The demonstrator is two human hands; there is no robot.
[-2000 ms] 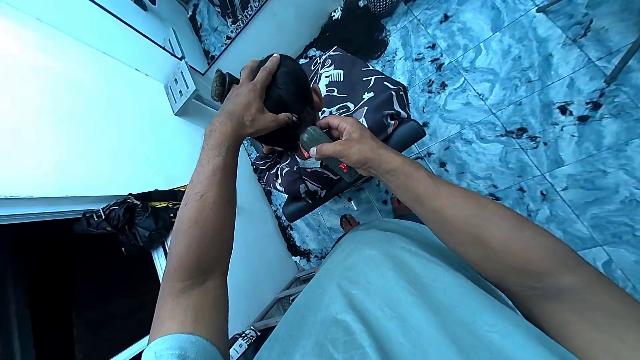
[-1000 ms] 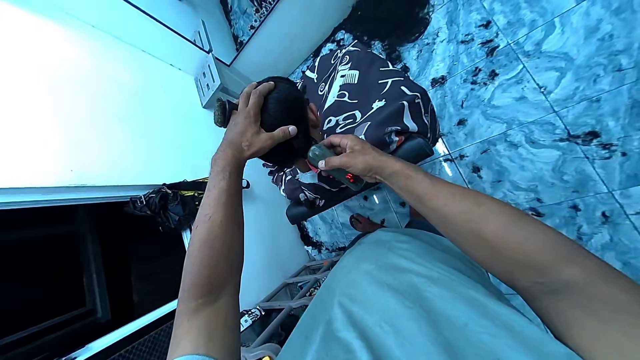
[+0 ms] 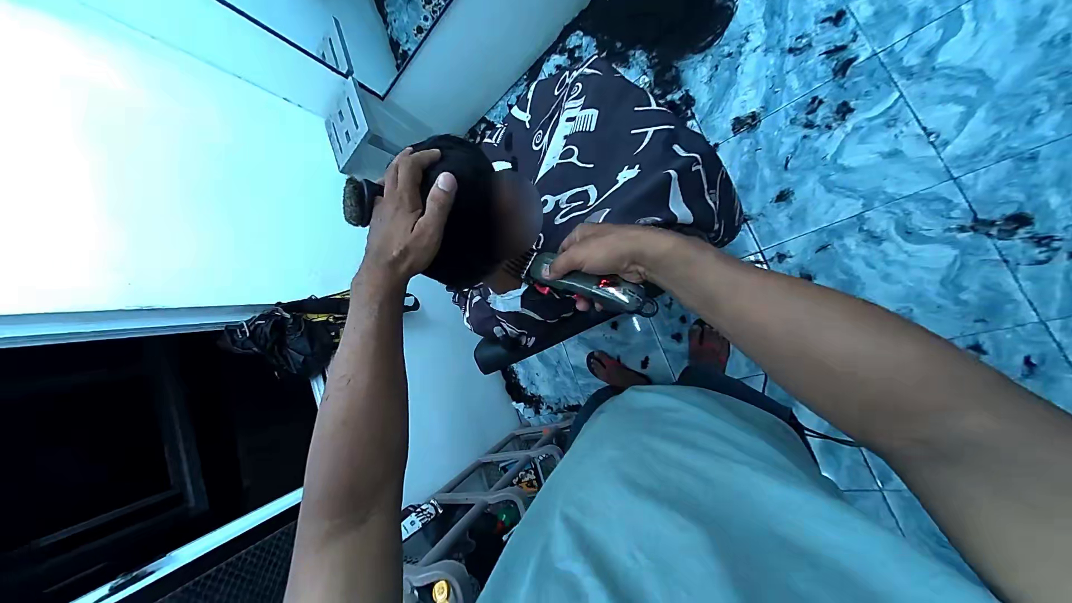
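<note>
A seated person's head with dark hair [image 3: 469,209] is at the upper middle, above a dark barber cape with white print [image 3: 620,151]. My left hand [image 3: 410,209] rests on top of the head, fingers spread over the hair. A brush with a dark handle [image 3: 358,201] shows beside that hand, on its far left; whether the hand holds it is unclear. My right hand [image 3: 607,255] is closed around a hair clipper [image 3: 599,289] with red lights. The clipper's toothed end is at the lower edge of the hair, near the neck.
Chair armrest [image 3: 502,353] below the cape. Tiled floor [image 3: 904,226] strewn with hair clippings, and a large dark hair pile [image 3: 670,25] at the top. Wheeled-type cart or rack [image 3: 477,498] at the bottom, black bag [image 3: 289,335] at left, white wall box [image 3: 350,130], my sandalled feet [image 3: 618,370].
The view has come nearer to the head and cape. My left hand stays on the hair, and my right hand still holds the clipper by the head's lower side.
</note>
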